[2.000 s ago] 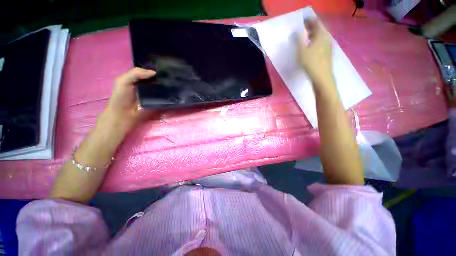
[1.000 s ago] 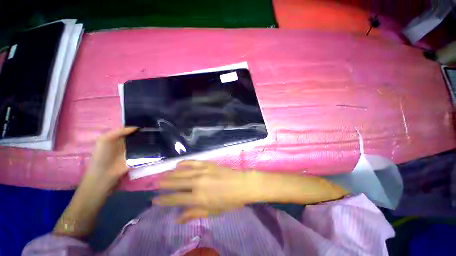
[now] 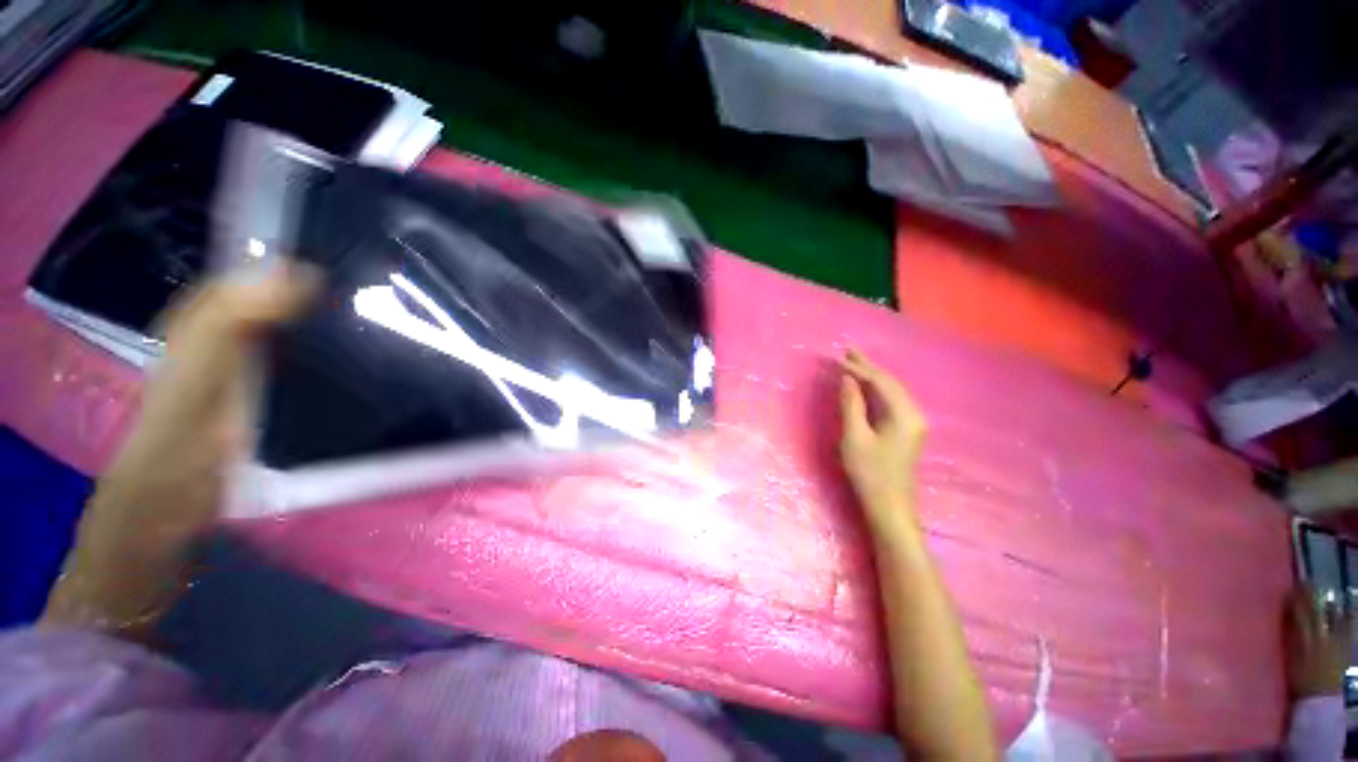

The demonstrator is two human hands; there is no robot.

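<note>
My left hand [image 3: 224, 335] grips the left end of a black tablet [image 3: 477, 328] with a white interleaf [image 3: 380, 479] under it. The tablet is raised over the bench, blurred, with bright glare on its clear film and a white label [image 3: 651, 238] at its upper right corner. My right hand [image 3: 882, 435] is over the pink bench to the right of the tablet, fingers bent close together; whether anything tiny is between them cannot be told. Stacked tablets with interleaves [image 3: 142, 194] lie at the left, partly behind the held tablet.
The pink bench [image 3: 1072, 566] borders a green mat [image 3: 804, 223] and an orange surface [image 3: 968, 298]. Loose white sheets [image 3: 909, 119] lie across the far side. A translucent bag [image 3: 1054, 740] hangs at the near edge. Another person's hand [image 3: 1311, 633] and a device [image 3: 1325, 558] are at far right.
The view has turned right. The tablet with its interleaf has been lifted from the bench and moved left towards the stack. My right hand has moved away from the tablet to the right.
</note>
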